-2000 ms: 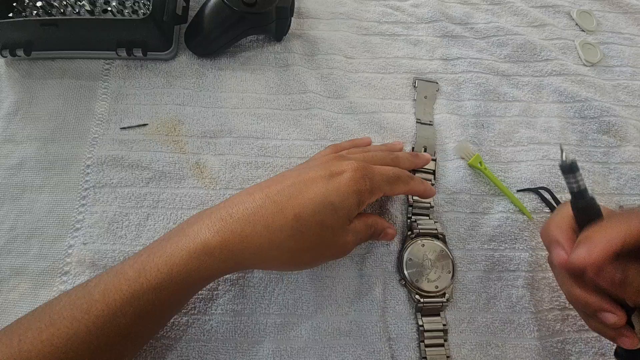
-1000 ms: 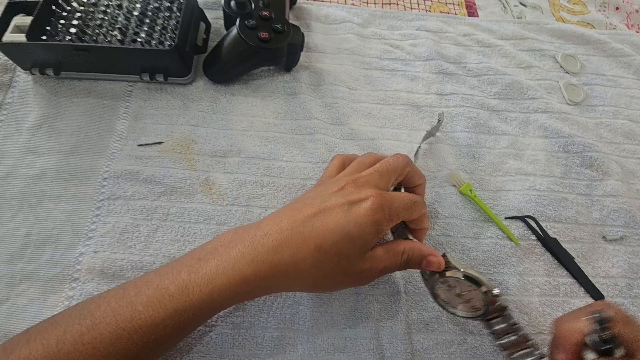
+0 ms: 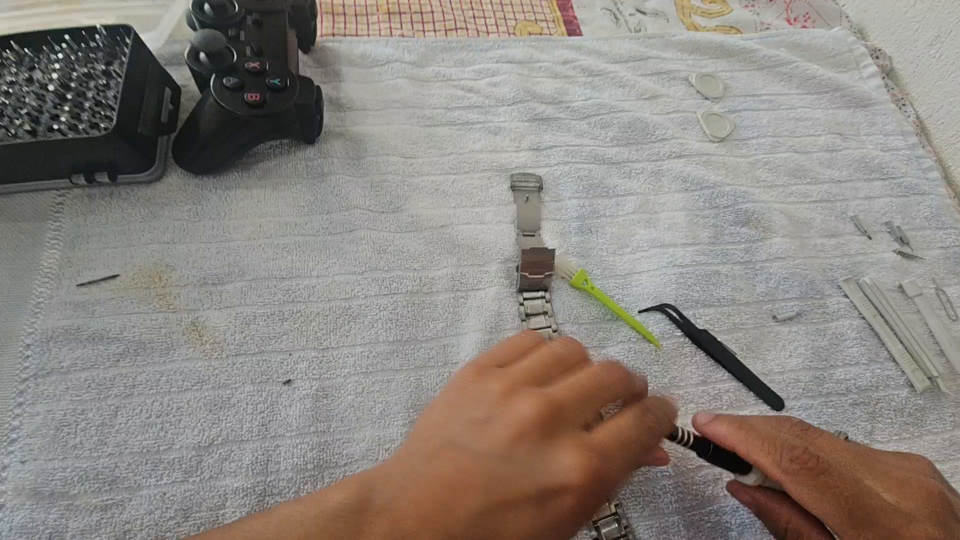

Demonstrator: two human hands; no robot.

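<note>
A metal-link wristwatch (image 3: pixel 537 307) lies on a white towel, its clasp end pointing away from me. My left hand (image 3: pixel 540 420) lies over the watch's middle and hides the case; its fingertips meet the front end of a black precision screwdriver (image 3: pixel 716 453). That screwdriver is gripped in my right hand (image 3: pixel 832 472), at the lower right. Whether my left fingers pinch the tool or the watch cannot be told. A small green brush (image 3: pixel 616 309) lies beside the clasp, and black curved tweezers (image 3: pixel 724 360) rest to the right of the brush.
A black case of screwdriver bits (image 3: pixel 150 112) and a black game controller (image 3: pixel 255 94) stand at the upper left. A thin dark bit (image 3: pixel 98 280) lies at left. Two pale oval discs (image 3: pixel 715 125) are at upper right; pale strips (image 3: pixel 885 334) and small metal pieces (image 3: pixel 898 234) lie at right.
The watch, partly lifted and tilted a second ago, now has its clasp end flat on the towel, with the clasp folded differently. My right hand has come in beside my left. The view has shifted.
</note>
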